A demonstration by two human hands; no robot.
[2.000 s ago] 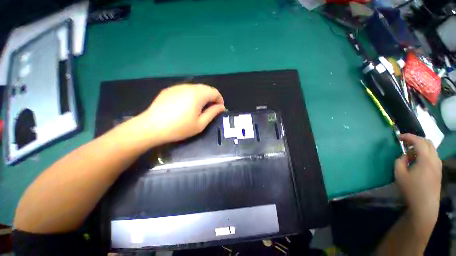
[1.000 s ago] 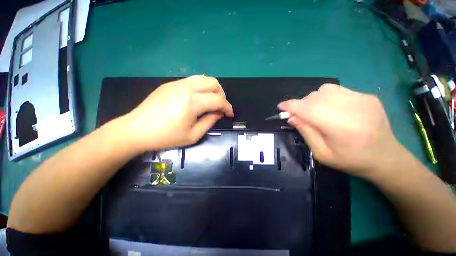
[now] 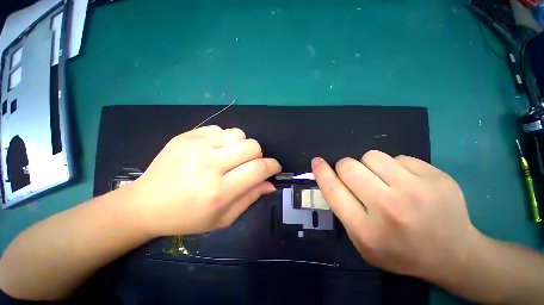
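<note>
The black display lid point(image 3: 238, 280) lies on the black work pad point(image 3: 334, 128). A small dark-metal hinge piece point(image 3: 285, 177) sits on its upper edge. My left hand point(image 3: 209, 179) rests on the lid, with thumb and forefinger at the left end of that piece; whether they grip it is hidden. My right hand point(image 3: 396, 211) is shut on a slim pointed tool point(image 3: 303, 176), whose pale tip meets the piece from the right; the fingers hide the rest. Silver-white foil point(image 3: 292, 213) lies below the hinge piece. Yellow-gold tape point(image 3: 180, 245) shows below my left hand.
A silver-grey laptop frame point(image 3: 42, 119) lies at the left over a white sheet. A thin pale line point(image 3: 216, 114) curls past the lid's top edge. A bright yellow-green screwdriver point(image 3: 529, 189) lies at the far right, beside a thick black tool point(image 3: 534, 125). The green mat point(image 3: 286, 53) lies beneath.
My right hand picked up the pointed tool from the right side and brought it over the lid; its tip has now moved left to the hinge piece. The view has shifted too.
</note>
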